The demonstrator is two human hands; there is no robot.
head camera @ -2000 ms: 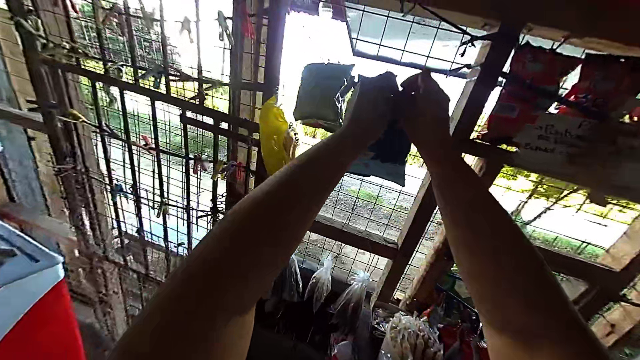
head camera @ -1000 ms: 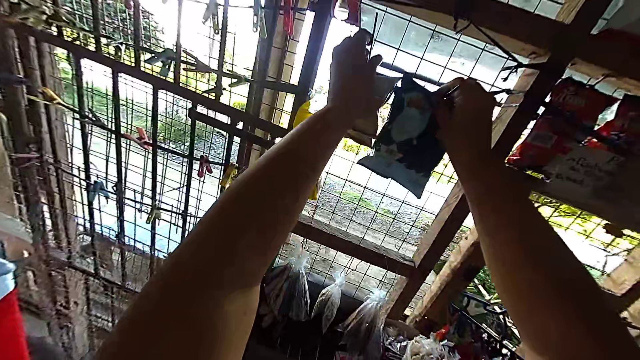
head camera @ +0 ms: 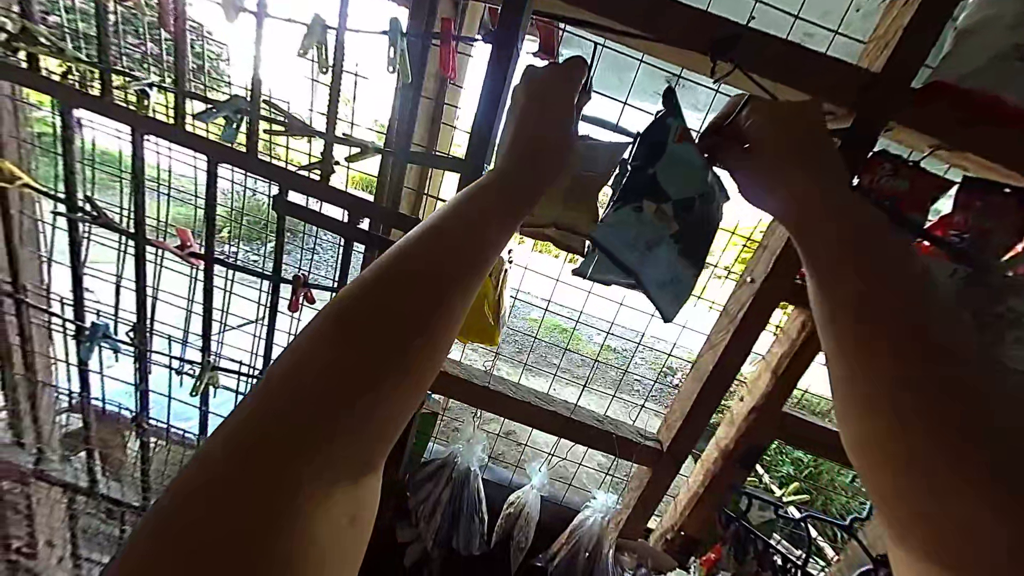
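Observation:
Both my arms reach up to a line strung across a wire mesh window. My left hand (head camera: 544,120) has its fingers bent at the line, above a brownish packet (head camera: 570,196); what its fingertips hold is hidden. My right hand (head camera: 764,152) is at the line just right of a dark blue and light packet (head camera: 668,216), its fingertips close to the packet's upper edge; whether they grip it cannot be told. The blue packet hangs tilted, partly over the others. A yellow packet (head camera: 486,310) hangs lower, beside my left forearm.
Clothespins, such as a red one (head camera: 301,293) and a blue one (head camera: 99,340), sit on lines along the metal grille at left. Knotted clear plastic bags (head camera: 518,512) hang below the wooden crossbar (head camera: 552,416). Red packets (head camera: 904,188) hang at right, near a slanting wooden beam (head camera: 712,376).
My hands, close together two seconds ago, are now apart on either side of the blue packet. The brownish packet shows more fully. The view has shifted closer to the window.

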